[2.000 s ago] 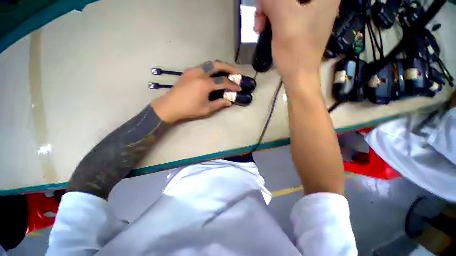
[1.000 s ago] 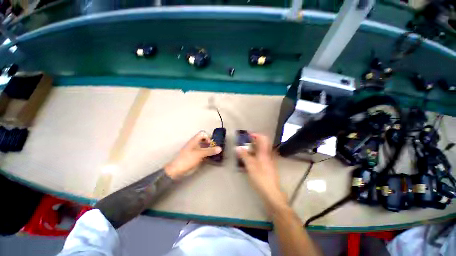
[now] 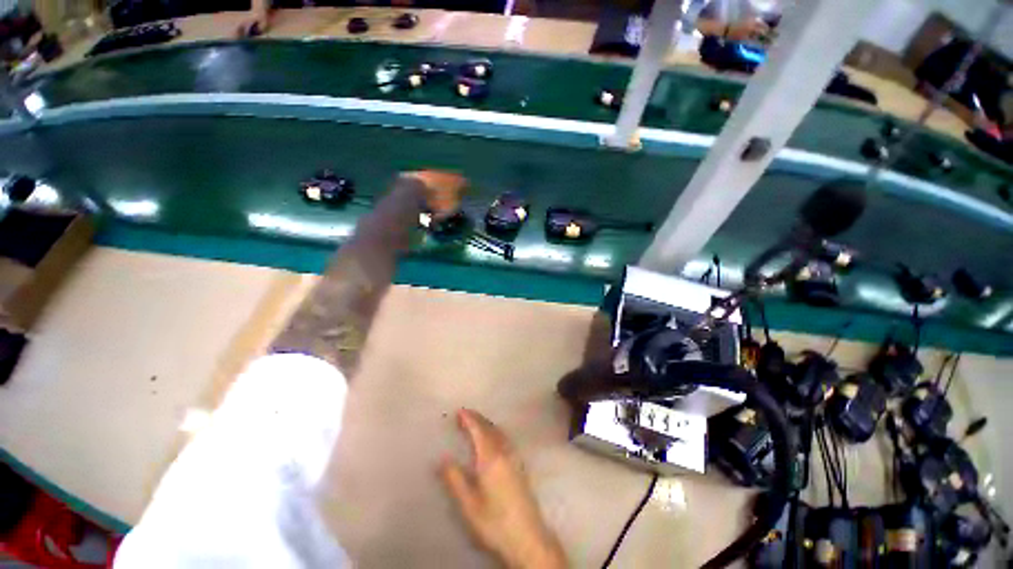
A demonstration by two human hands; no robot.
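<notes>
My left hand (image 3: 447, 191) reaches over the green conveyor belt (image 3: 256, 167), its fingers at a black corded device (image 3: 442, 225) lying there; whether the fingers hold it is hard to tell. Another black device (image 3: 507, 212) lies just right of it, with short cables near it. My right hand (image 3: 489, 480) is over the cream bench (image 3: 444, 345), fingers apart and empty. The electric screwdriver (image 3: 600, 387) lies against the silver screw feeder (image 3: 667, 439), its thick black cord curving right and down.
A pile of black devices (image 3: 855, 406) lies right of the feeder. More devices, such as one with a cable (image 3: 572, 225), lie on the belt. A grey post (image 3: 733, 145) rises behind the feeder. A cardboard box (image 3: 50, 267) is at the far left.
Both hands held a device over the bench. My left hand has moved forward to the belt; my right hand has let go and drawn back. The view has tilted up.
</notes>
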